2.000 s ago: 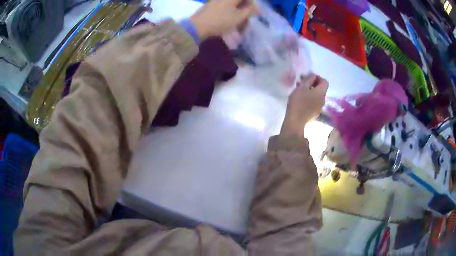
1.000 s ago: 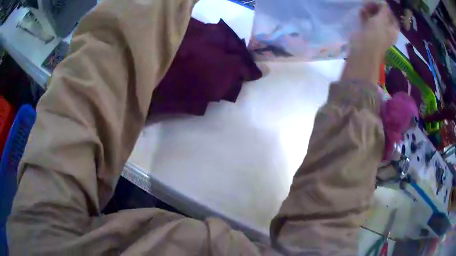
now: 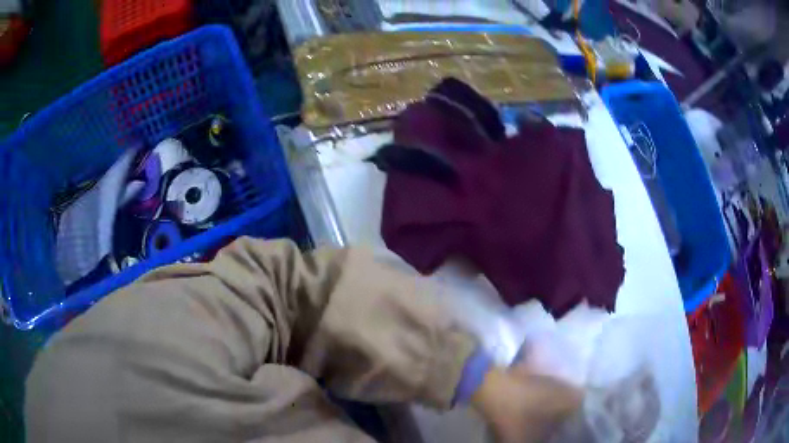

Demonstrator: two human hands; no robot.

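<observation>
My left hand [image 3: 528,405], blurred, is low in the picture with a lilac cuff at the wrist. Crumpled, sheer whitish plastic [image 3: 627,402] lies against its fingertips, with whitish-pink material just above it; the blur hides whether my fingers grip either. A dark maroon cloth piece [image 3: 549,216] lies spread on the white table, beyond my hand, with darker folded parts at its upper left. My right hand is out of the picture.
A blue basket [image 3: 259,143] at left holds white and blue rolls and cloth. A red basket [image 3: 143,26] is behind it. A brown plastic-wrapped bundle [image 3: 432,73] lies at the table's back. A blue tray [image 3: 705,208] and a red one [image 3: 720,342] stand at right.
The view has swung left, bringing the blue basket in and taking the sewing machine out. My right hand, earlier raised at the sheer plastic, has left view. My left hand is back in view.
</observation>
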